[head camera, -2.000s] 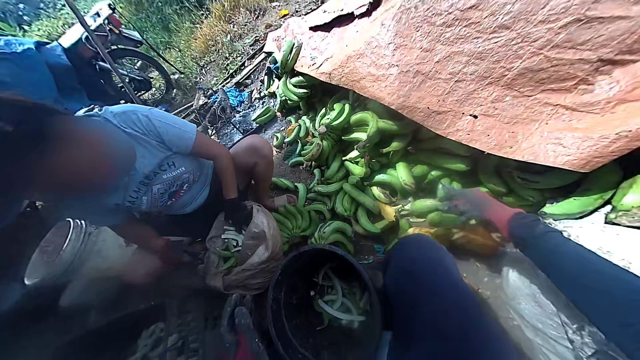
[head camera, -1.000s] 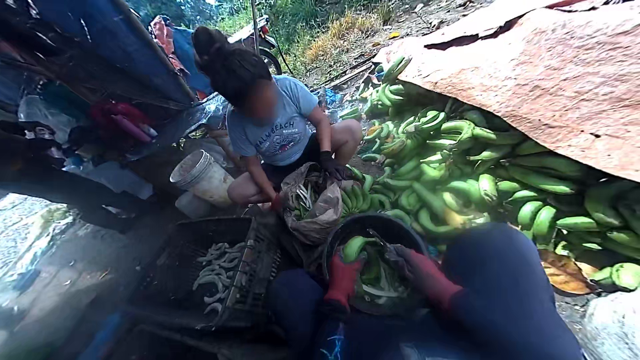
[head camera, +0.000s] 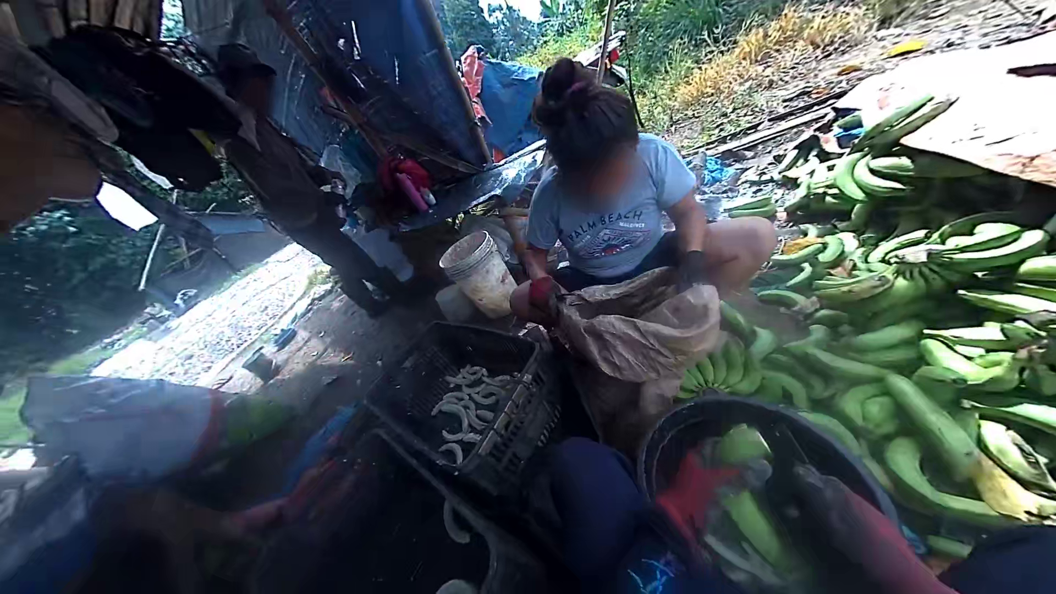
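Observation:
My left hand (head camera: 701,495), in a red glove, is blurred over a black tub (head camera: 656,450) and holds a green banana (head camera: 742,450). Over the tub's right side is my right hand (head camera: 833,503), in a dark and red glove, with its fingers toward the banana; blur hides whether it grips anything. More long green pieces lie in the tub below. A big heap of green bananas (head camera: 916,355) rises to the right of the tub.
Across from me a co-worker (head camera: 623,206) sits with both hands at a brown sack (head camera: 643,330). A black plastic crate (head camera: 528,396) of peeled bananas stands left of the tub. Behind it is a whitish bucket (head camera: 483,272). Another person (head camera: 280,165) stands at the back left.
My right hand has come from the banana heap to the tub, where a green banana is now in my left hand. The view has swung left. The co-worker's sack has been raised at its rim.

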